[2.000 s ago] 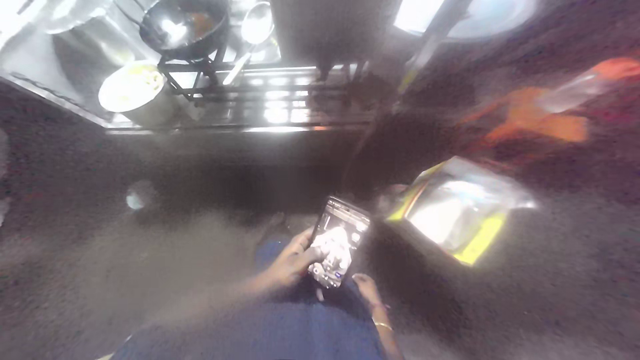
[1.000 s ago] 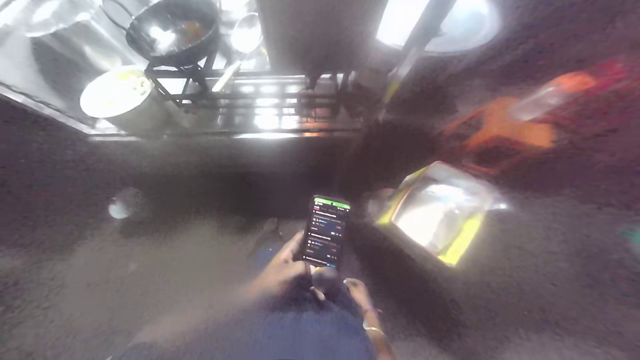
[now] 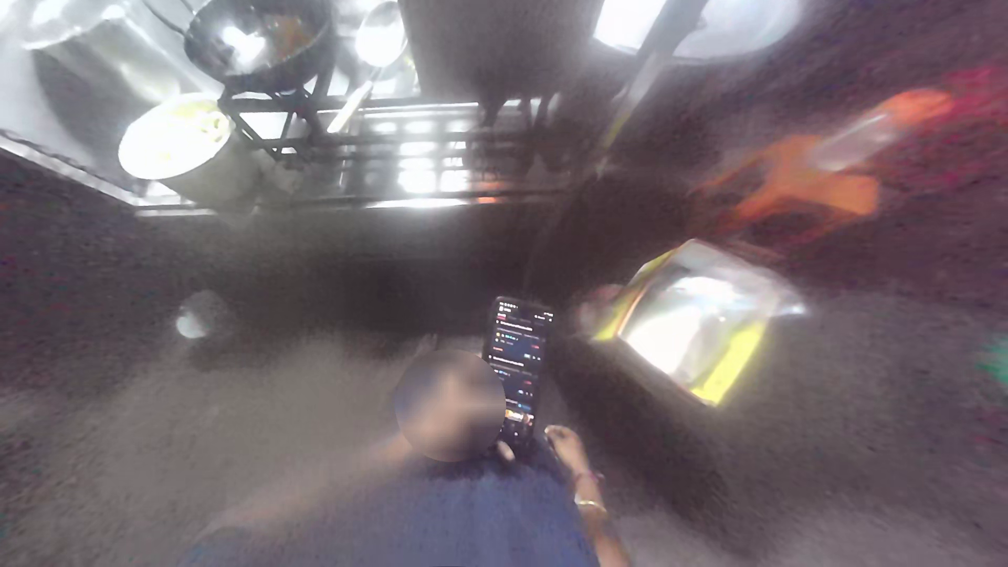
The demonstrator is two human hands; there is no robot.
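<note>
A smartphone (image 3: 520, 362) with a lit dark screen is held upright in front of my body. My left hand (image 3: 453, 405) grips its left side and lower end; a round blur covers most of that hand, and a fingertip shows below the phone. To the right of the phone's lower end is my right hand (image 3: 565, 447), with a bangle at the wrist. Its fingers look curled, and the frame does not settle whether they hold anything. Blue clothing covers my lap.
Ahead, a black wok (image 3: 260, 39) sits on a stove stand beside a metal ladle (image 3: 380, 35) and a filled pot (image 3: 177, 142). At right lie a shiny, yellow-edged packet (image 3: 693, 315) and an orange stool (image 3: 795, 185) with a bottle (image 3: 858, 138) on it. A pale round object (image 3: 193, 319) lies left.
The phone's screen has gone from a bright picture to a dark list, which has since shifted. My left hand still holds the phone, and my right hand stays near its lower end.
</note>
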